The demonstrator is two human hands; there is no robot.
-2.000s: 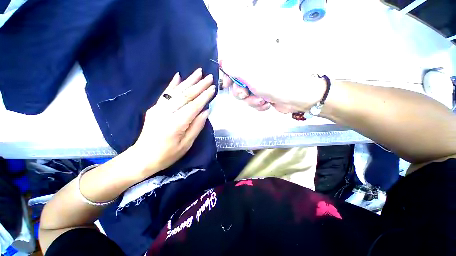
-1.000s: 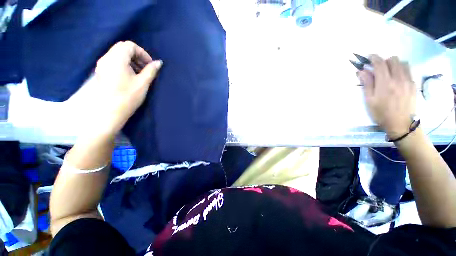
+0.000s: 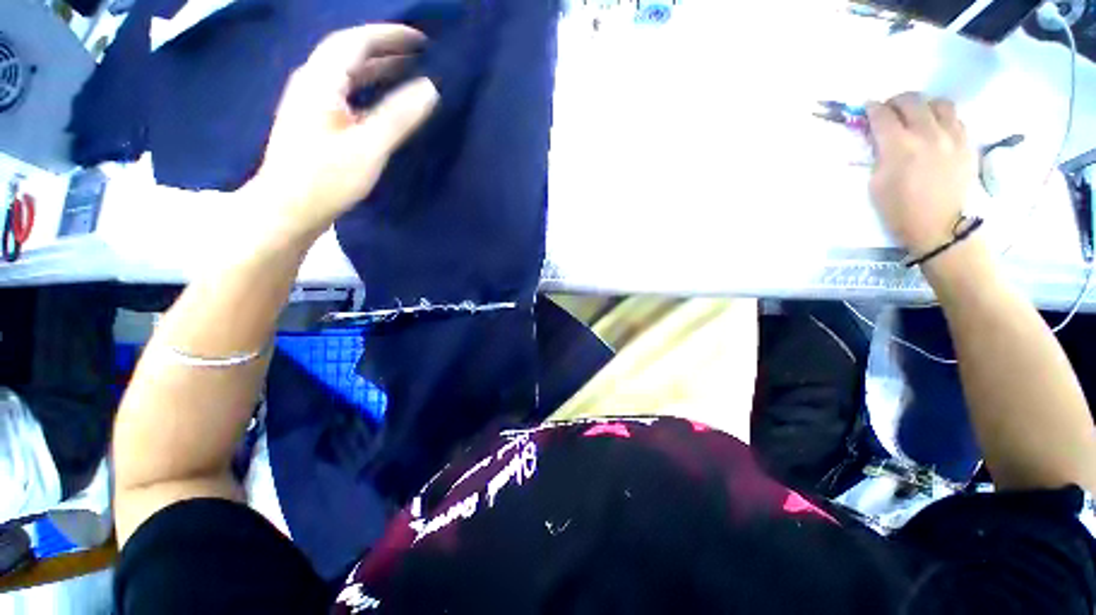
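A large navy garment panel lies on the white machine table and hangs over its front edge; a pale frayed edge crosses it near the table edge. My left hand is over the panel's upper left part, thumb and curled fingers apart; whether it pinches cloth cannot be told. My right hand is low over the table at the right, fingers curled down. Small dark pointed tips, seemingly the snips, and a pink and blue bit show at its fingertips; whether it grips them is unclear.
A ruler tape runs along the front table edge. A red-handled tool is at the far left. A blue crate and cloth are below the table. A pale cable curves down the right side.
My right hand has moved from the panel's edge to the right side with the snips. My left hand has lifted from lying flat and moved up the panel. The view has shifted.
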